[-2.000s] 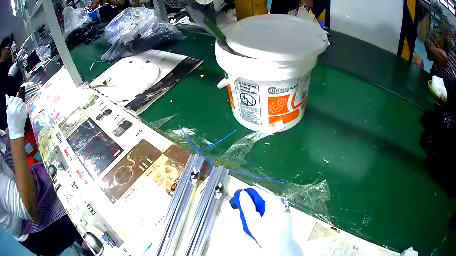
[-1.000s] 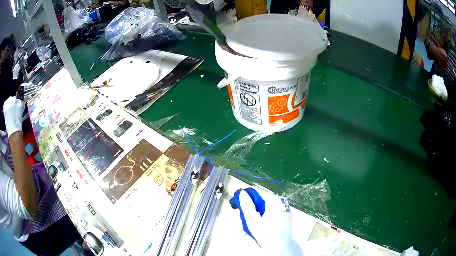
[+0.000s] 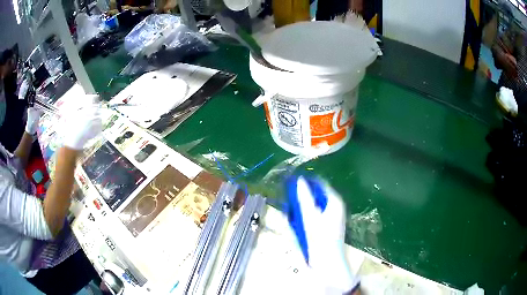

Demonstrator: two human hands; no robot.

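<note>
Two silver metal bars, a left one [image 3: 211, 245] and a right one [image 3: 241, 245], lie side by side on the white printed bench sheet at the lower centre. Each has a dark fitting near its far end, and the near ends run out of the bottom edge. My right hand [image 3: 319, 227], in a white glove with blue coating, is just right of the bars' far ends, apart from them. It is blurred; no held thing shows, and its finger position is unclear. My left hand is not in view.
A lidded white bucket [image 3: 315, 86] stands on the green bench top [image 3: 416, 167] behind the bars. Thin blue line [image 3: 254, 166] and clear film [image 3: 365, 226] lie near my hand. A co-worker's gloved hand [image 3: 84, 124] reaches over the printed sheets at left.
My right hand has risen away from the sheet, towards the green bench top. The co-worker's arm has moved right over the sheets. The bars remain lying in place.
</note>
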